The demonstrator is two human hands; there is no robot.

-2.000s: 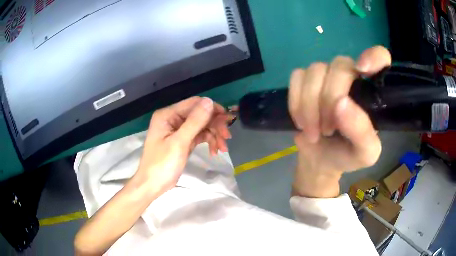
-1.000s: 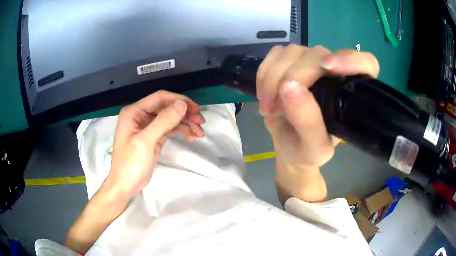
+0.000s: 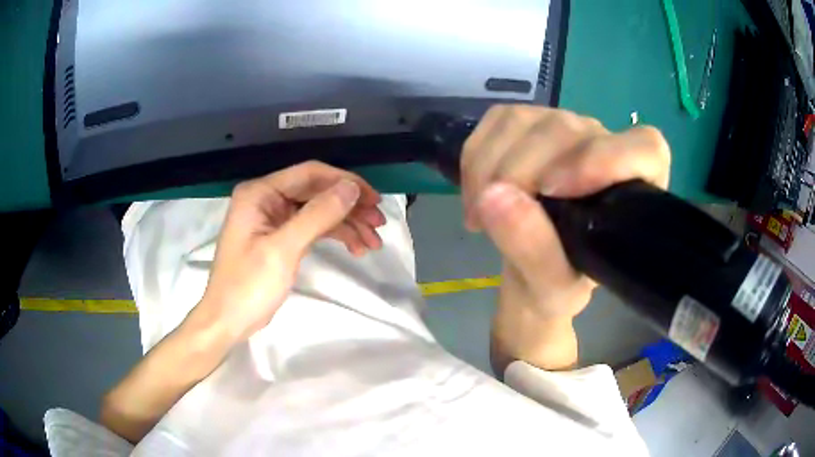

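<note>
The grey laptop (image 3: 313,54) lies upside down, with a white barcode label (image 3: 312,119) near its front edge, dark rubber feet and small dark screw points. My right hand (image 3: 558,170) grips the black electric screwdriver (image 3: 661,259). Its nose is at the laptop's front edge, right of the label; the tip itself is too dark to make out. My left hand (image 3: 290,236) is in front of the laptop, off it, with fingers curled and thumb near the fingertips. Whether it holds anything small cannot be seen.
The laptop is on a black pad (image 3: 134,185) over the green bench mat (image 3: 617,54). A green pry tool (image 3: 681,67) and thin tweezers (image 3: 707,70) lie at the back right. A small white piece (image 3: 634,117) lies nearby. Dark items stand at the right edge.
The screwdriver's nose has moved from in front of the laptop to its front edge. My left hand has drawn away from the screwdriver. The view has shifted, and the laptop now appears straighter.
</note>
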